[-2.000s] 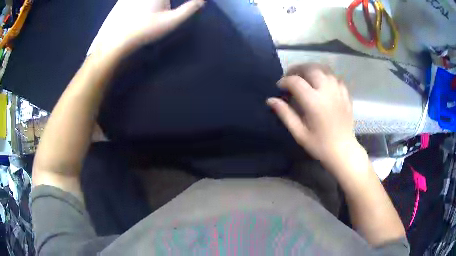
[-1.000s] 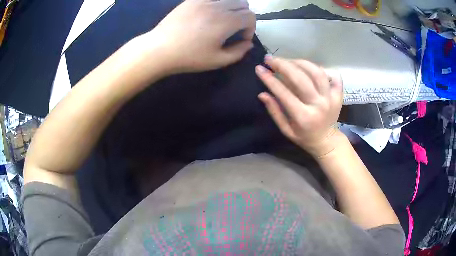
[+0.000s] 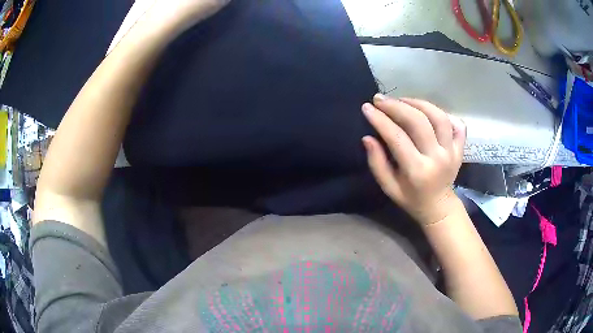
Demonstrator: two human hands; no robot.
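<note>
A large black fabric panel lies over the table edge and onto my lap. My left hand is at the top edge of the picture, over the far part of the panel; its fingers are mostly cut off. My right hand rests at the panel's right edge, fingertips on the cloth; the index finger and thumb are apart. A few loose threads stick out from the panel's edge just above the right fingertips.
Scissors with red and yellow loops lie at the upper right. Dark thread snips lie right of my right hand. A dark fabric strip runs along the machine bed. A blue tray is at the right edge. Pink ties hang below.
My left hand has moved up and away from my right hand, to the top edge. The panel lies flatter. My right hand has shifted slightly right and down in the picture.
</note>
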